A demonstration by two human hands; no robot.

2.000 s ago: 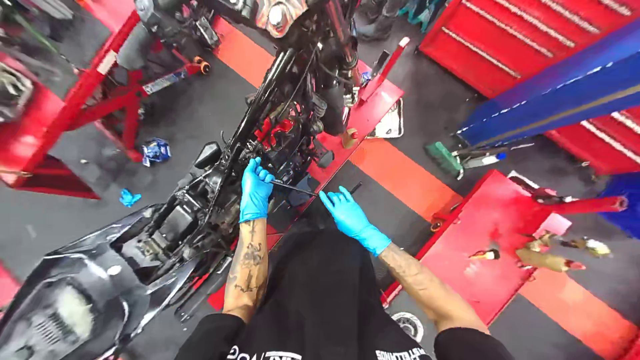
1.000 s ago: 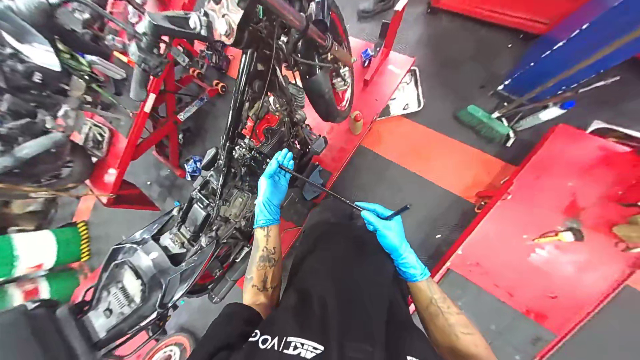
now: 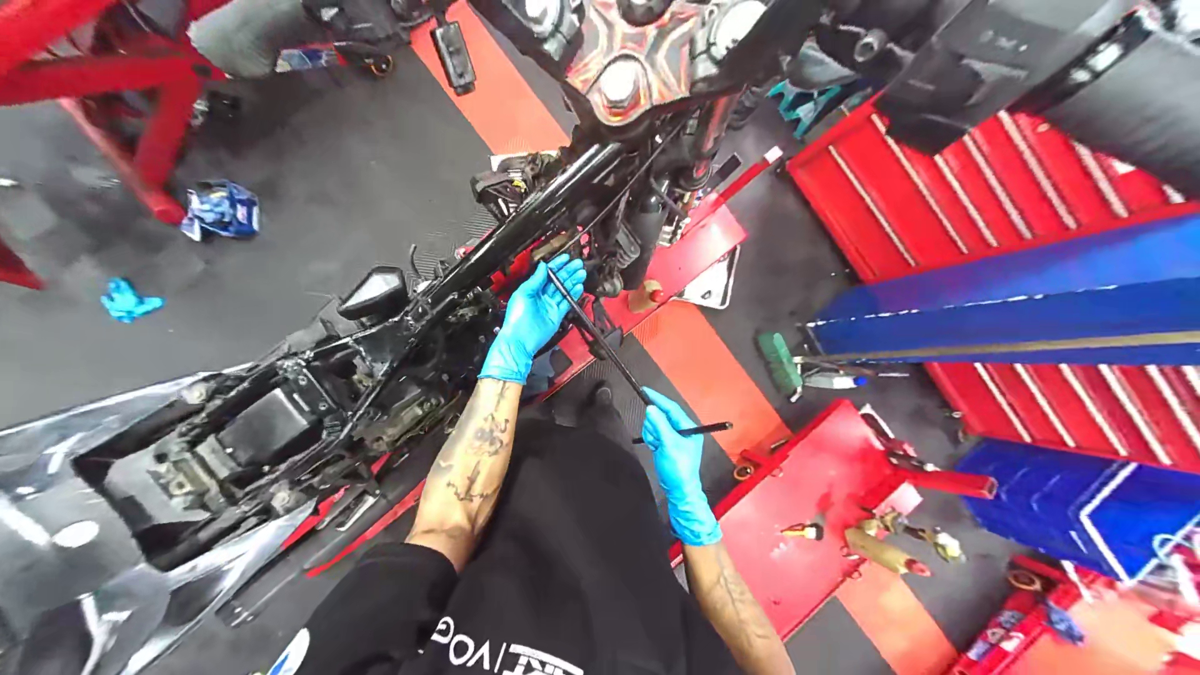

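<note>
A long black T-handle tool (image 3: pixel 609 352) slants between my two blue-gloved hands. Its crossbar is gripped by my right hand (image 3: pixel 673 436), over the floor beside the motorcycle. My left hand (image 3: pixel 539 314) is at the shaft's far end, its palm partly turned up, next to the engine area; whether the fingers close on the shaft is hard to tell. The partly stripped motorcycle (image 3: pixel 375 375) runs from lower left to top centre, with its frame and seat area exposed. The tool's far tip lies at my left fingers, and no fastener shows there.
A red wheeled tray table (image 3: pixel 797 525) with small tools stands at lower right. Red drawer cabinets (image 3: pixel 994 187) and a blue post (image 3: pixel 1012 300) are on the right. A green brush (image 3: pixel 780 364), a blue glove (image 3: pixel 129 300) and a crumpled blue packet (image 3: pixel 222 210) lie on the floor.
The view has swung over the past second. My right hand holds the tool's handle end throughout that second; two seconds ago its fingers were extended near the tool.
</note>
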